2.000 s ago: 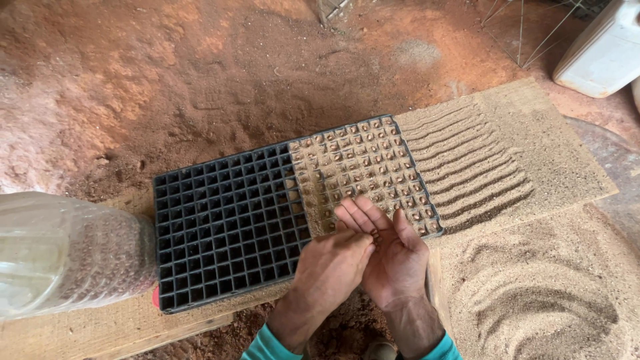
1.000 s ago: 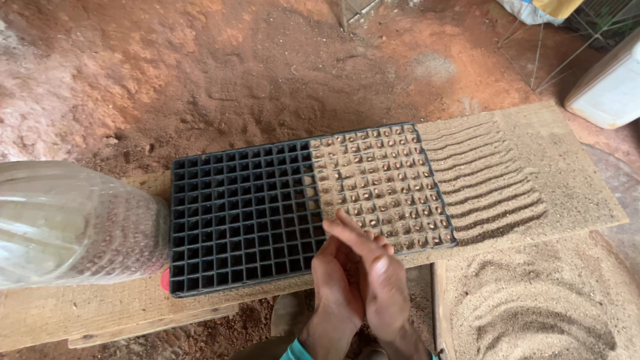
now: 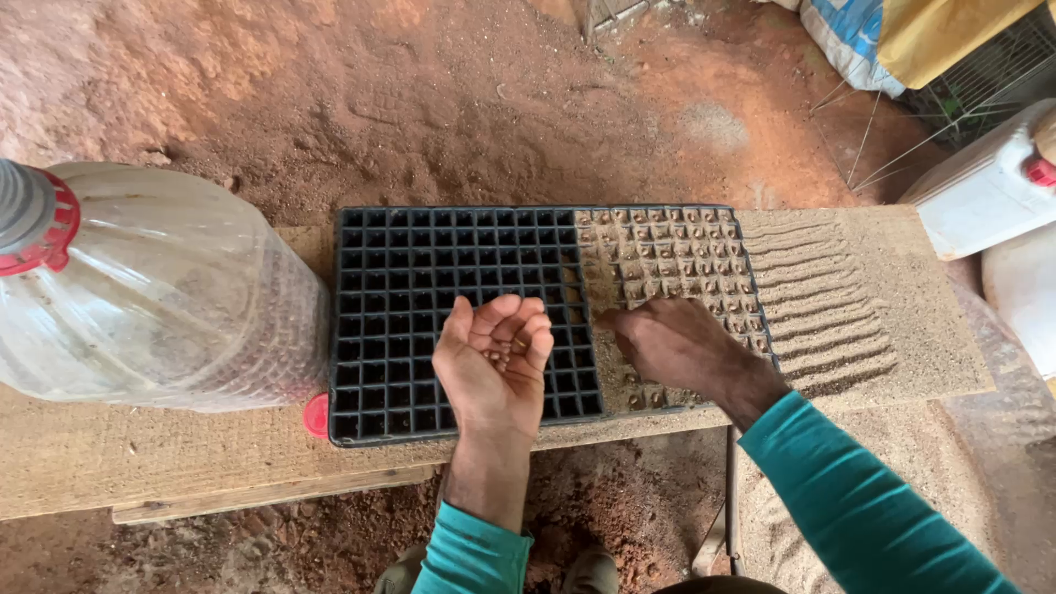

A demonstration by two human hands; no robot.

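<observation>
A black plastic seedling tray lies on a wooden board. Its left cells look unfilled; the right cells hold tan granular substrate, many of them with a small brown seed. Over the unfilled cells my left hand is cupped palm up, with several small seeds in the palm. My right hand is palm down over the filled part, fingertips close to the substrate near its left edge; whether they pinch a seed is hidden. Left of the tray is a large clear plastic bottle with reddish-brown contents low inside.
The wooden board carries ridged substrate right of the tray. A red cap touches the tray's lower left corner. More substrate lies lower right. White jugs, a wire frame and sacks are at the upper right, on an earth floor.
My hands were together at the tray's near edge; now they are apart. The left is cupped over the unfilled cells, and the right reaches over the filled ones.
</observation>
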